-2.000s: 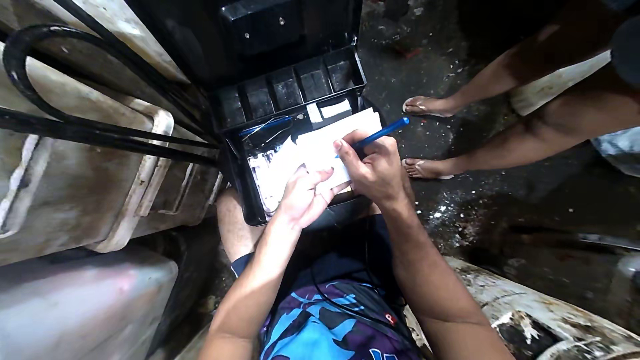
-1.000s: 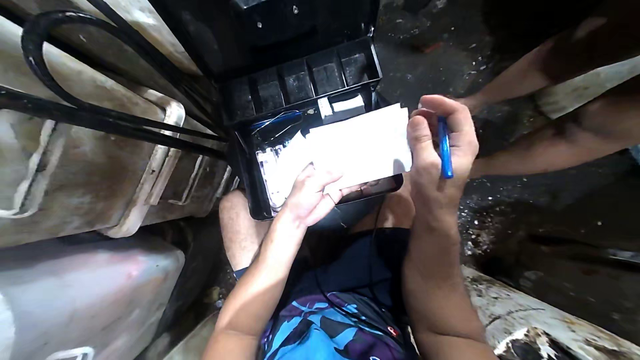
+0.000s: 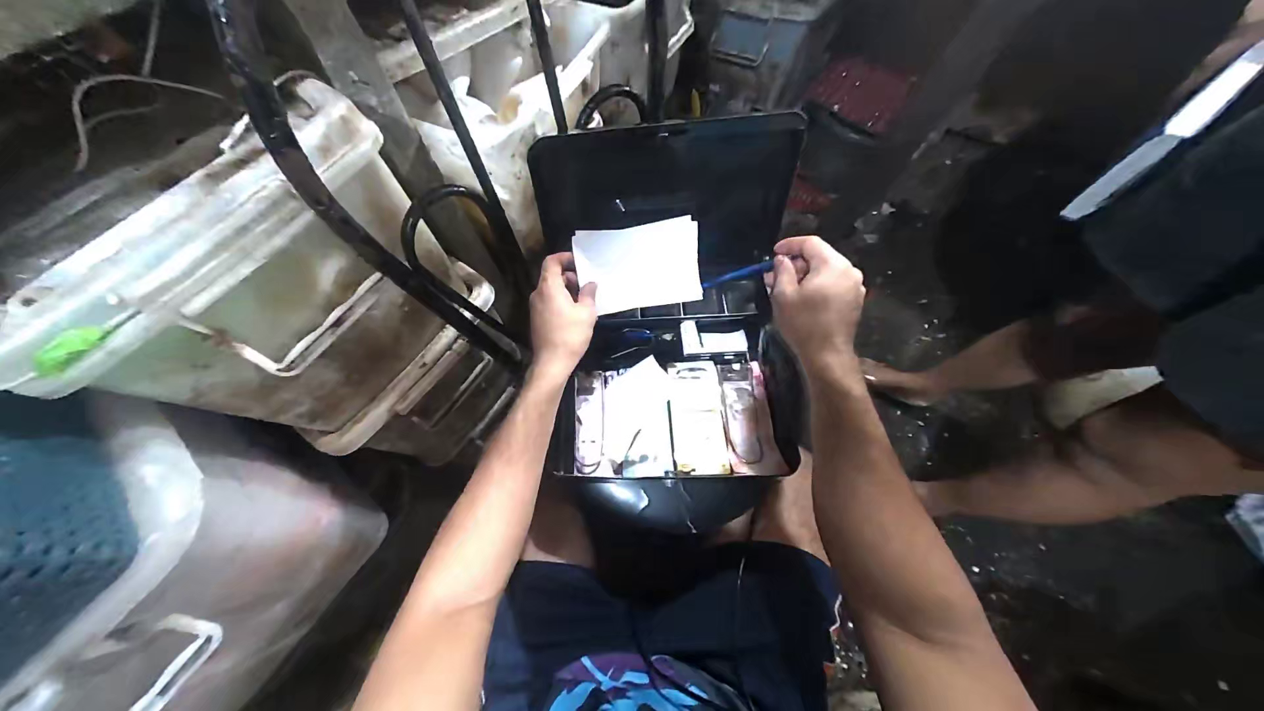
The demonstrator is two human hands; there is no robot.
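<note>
My left hand (image 3: pixel 565 314) holds a small stack of white paper sheets (image 3: pixel 637 265) by its left edge, in front of the raised lid of a black box (image 3: pixel 664 158). A blue pen (image 3: pixel 739 274) is pinched in my right hand (image 3: pixel 818 296), its tip pointing left at the paper's right edge. Beneath both hands the box lies open on my lap. Banded bundles of what look like banknotes (image 3: pixel 697 420) and loose white papers (image 3: pixel 637 400) fill its lower part. A small white item (image 3: pixel 713 340) lies behind them, near the divided tray, which the paper partly hides.
Dirty white plastic tubs (image 3: pixel 296 267) with handles stand at left, behind black metal bars (image 3: pixel 326 212). A greyish tub (image 3: pixel 267 523) is at lower left. Another person's legs (image 3: pixel 1096 464) are at right on the wet, dark floor (image 3: pixel 918 296); a white-edged object (image 3: pixel 1165 138) is above them.
Both hands have risen from over the box's contents to before its lid, the left carrying the paper. The bundles inside are now more exposed. The view has tilted up.
</note>
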